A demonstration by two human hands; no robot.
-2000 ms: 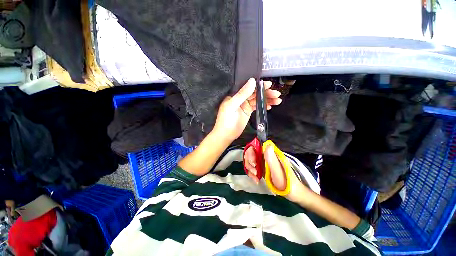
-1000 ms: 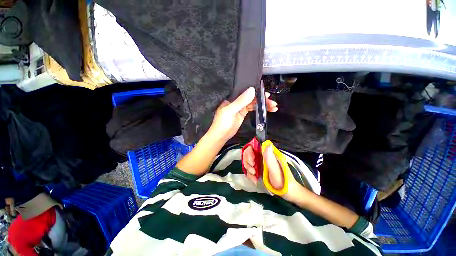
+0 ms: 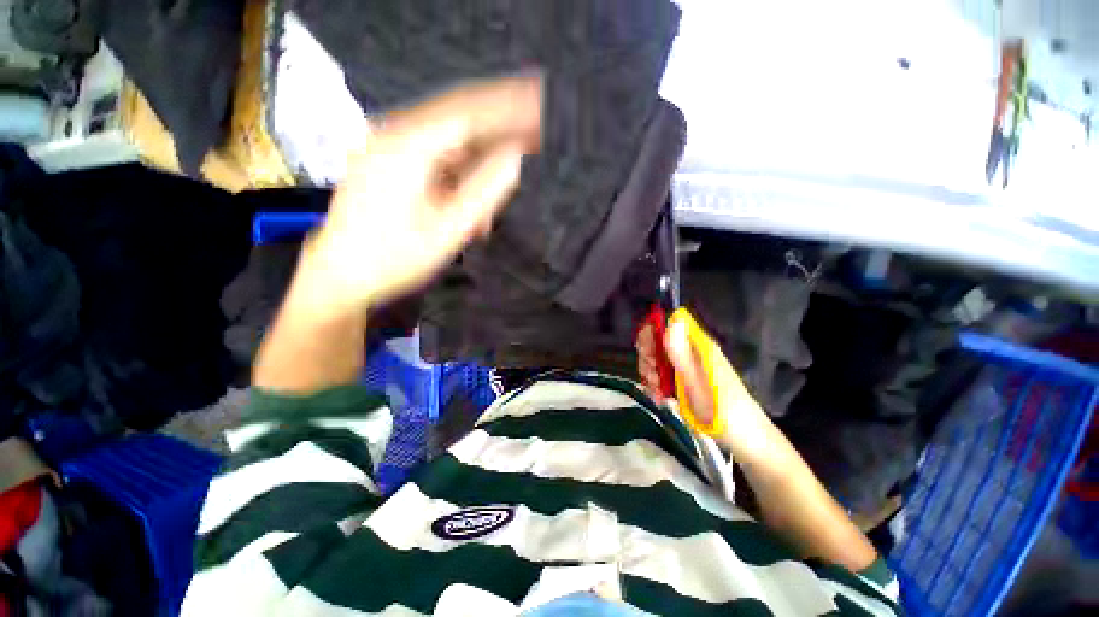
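Observation:
A dark grey-black garment piece (image 3: pixel 566 157) lies over the table and hangs past its front edge, with a folded, rounded part at its right side. My left hand (image 3: pixel 422 181) is blurred above the left part of the cloth, fingers and thumb bent towards it. Whether it grips any cloth cannot be told. My right hand (image 3: pixel 693 362) holds scissors (image 3: pixel 669 259) with red and yellow handles, below the table edge. Their dark blades point up beside the cloth's right edge, and the tips are hard to make out.
The white table (image 3: pixel 832 109) has a measuring scale (image 3: pixel 747 199) along its front edge. A thin tool (image 3: pixel 1006 115) lies at the right. Blue crates stand at left (image 3: pixel 145 494) and right (image 3: pixel 1000 470). Dark cloth (image 3: pixel 133 277) is heaped at left. Part of a red garment shows at lower left.
My left hand has moved up and left from beside the blades. The cloth's straight right strip is now folded and rounded. The scissors have moved slightly right. The view has shifted.

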